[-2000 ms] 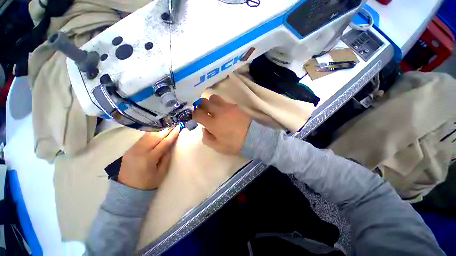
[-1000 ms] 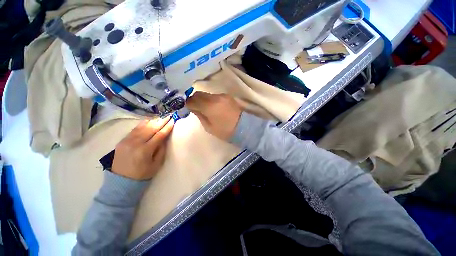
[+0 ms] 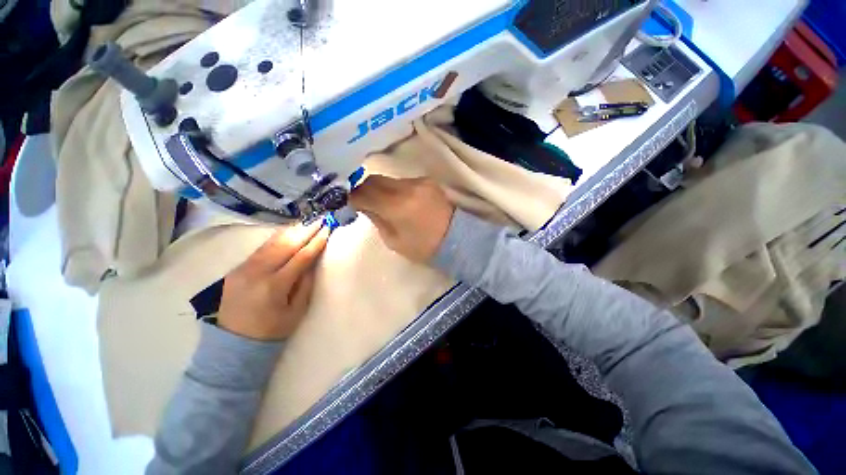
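The beige garment panel lies under the white sewing machine head, pale under the lamp. The presser foot and needle area is partly hidden between my hands. My left hand lies low on the panel left of the needle, fingers pointing at the foot. A black strip end sticks out beside its palm. My right hand is right beside the foot, fingers curled down to the cloth; its fingertips are hidden. Small blue spots show at the fingertips of both hands.
Black cloth lies right of the needle under the machine arm. A cardboard piece holds a small metal tool. A beige heap lies behind the machine head, and another beige garment hangs at the right. The patterned table edge runs diagonally.
The whole view has shifted slightly. Both hands stay close to the presser foot in nearly the same pose. No clear movement of the panel or strip shows.
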